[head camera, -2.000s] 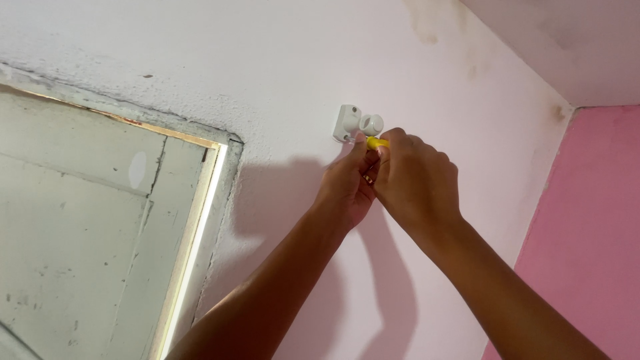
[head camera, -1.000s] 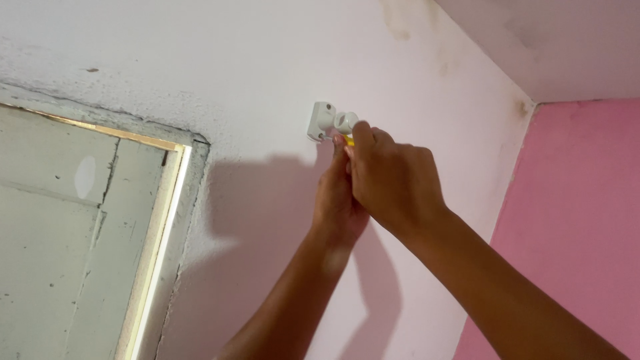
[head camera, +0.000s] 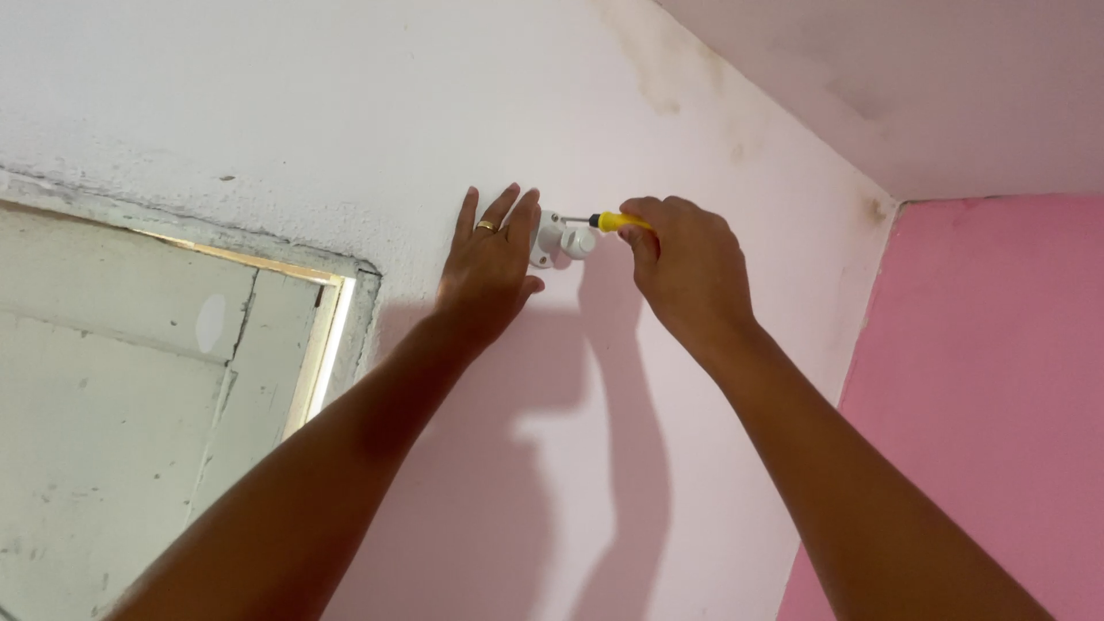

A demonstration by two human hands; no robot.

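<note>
A white plastic wall bracket with a round white knob-like part sits against the pale wall. Two screw heads show on its plate, one near the top and one near the bottom. My left hand, a ring on one finger, lies spread on the wall with its fingers along the bracket's left edge. In my right hand is a screwdriver with a yellow and black handle. Its thin shaft points left, and the tip is at the upper screw head. Whether the tip is seated in the screw cannot be told.
A worn, pale door in a rough frame stands at the left, light showing along its edge. The ceiling slopes across the upper right, above a pink wall. Stains mark the pale wall near the ceiling.
My hands were close together at the bracket's lower part; now they are apart. The left hand has moved to the bracket's left side and spread out, and the screwdriver has moved up to the upper screw.
</note>
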